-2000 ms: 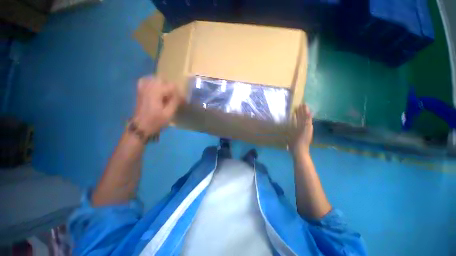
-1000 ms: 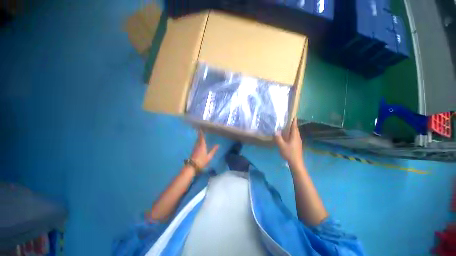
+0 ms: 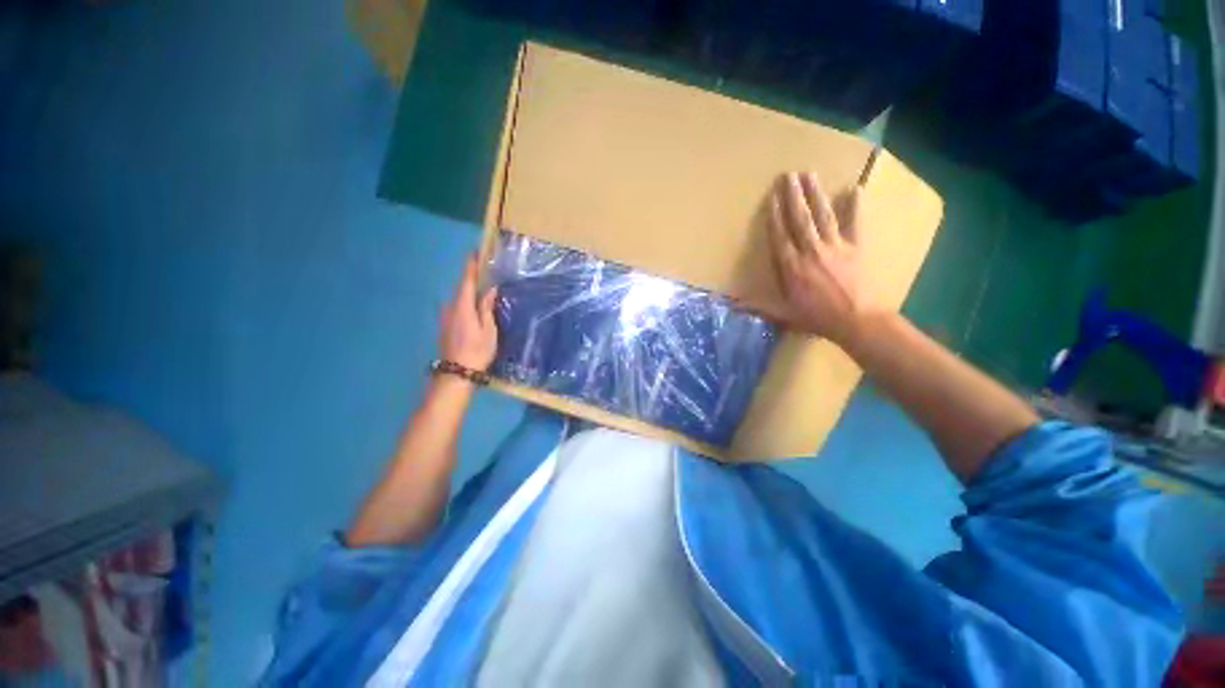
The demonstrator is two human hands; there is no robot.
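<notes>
An open brown shipping carton [image 3: 645, 155] is in front of me at the edge of the green worktable. Its far flap and right flap show. Shiny clear film [image 3: 631, 316] covers dark blue product boxes [image 3: 564, 336] inside. My left hand [image 3: 470, 323] holds the carton's left side, with the fingers partly hidden. My right hand [image 3: 817, 262] lies flat with fingers spread on the far and right flaps, holding nothing.
Stacked dark blue boxes [image 3: 1108, 88] stand on the green table [image 3: 437, 135] at the back and right. A bright blue bracket-like item [image 3: 1128, 336] is at the right table edge. A grey surface with shelved items [image 3: 94, 470] is at lower left.
The carton has come closer to my body. My left hand has moved up to its left side. My right hand has moved from the near right corner onto the flaps. The right flap now lies outward.
</notes>
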